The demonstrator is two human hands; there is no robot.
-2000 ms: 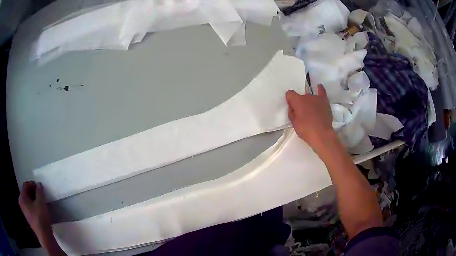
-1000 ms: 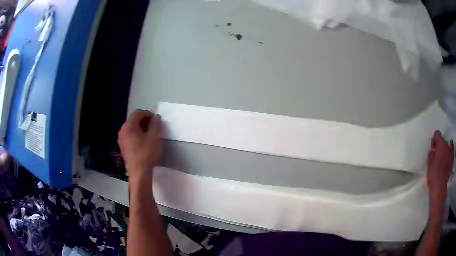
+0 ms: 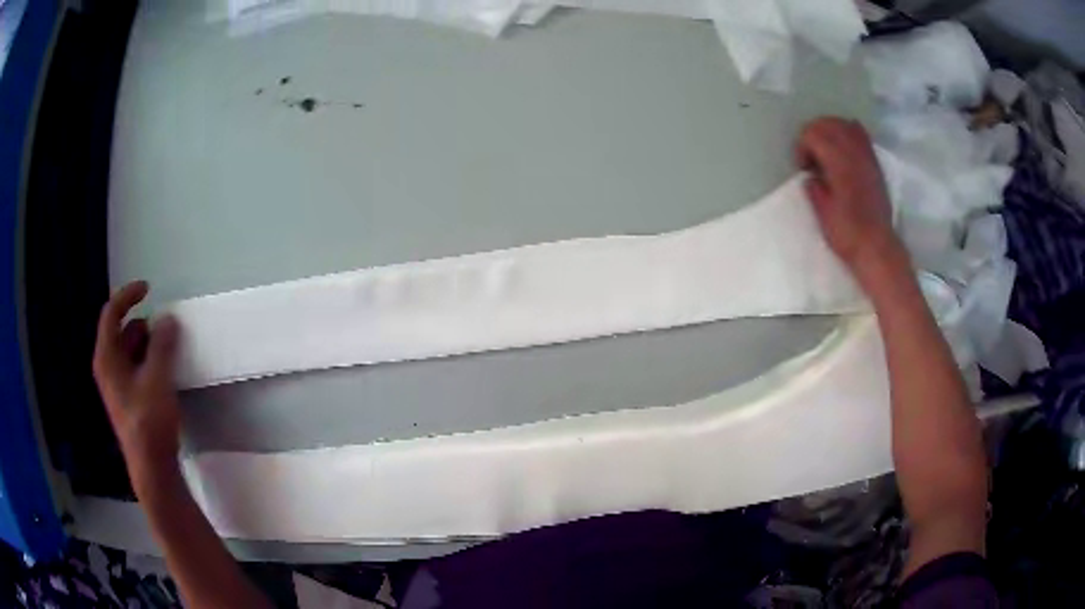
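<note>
A long white panel with interfacing lies flat across the pale feed table, flaring to a wide end at the right. My left hand is at its narrow left end, thumb and fingers on the corner. My right hand is at the upper edge of the flared end, fingers bent over the edge. A stack of white front facing panels lies along the near table edge, beside the first panel with a strip of table between them. Whether the panel is one or two layers is hard to tell.
White interfacing pieces lie at the far side of the table. Crumpled white offcuts and checked fabric are beyond the right end, near a pale rail. The dark conveyor belt and blue cover are at the left.
The view has swung left to the press and partly back right. My right hand has moved to the upper edge of the flared end. My left hand stays at the narrow end.
</note>
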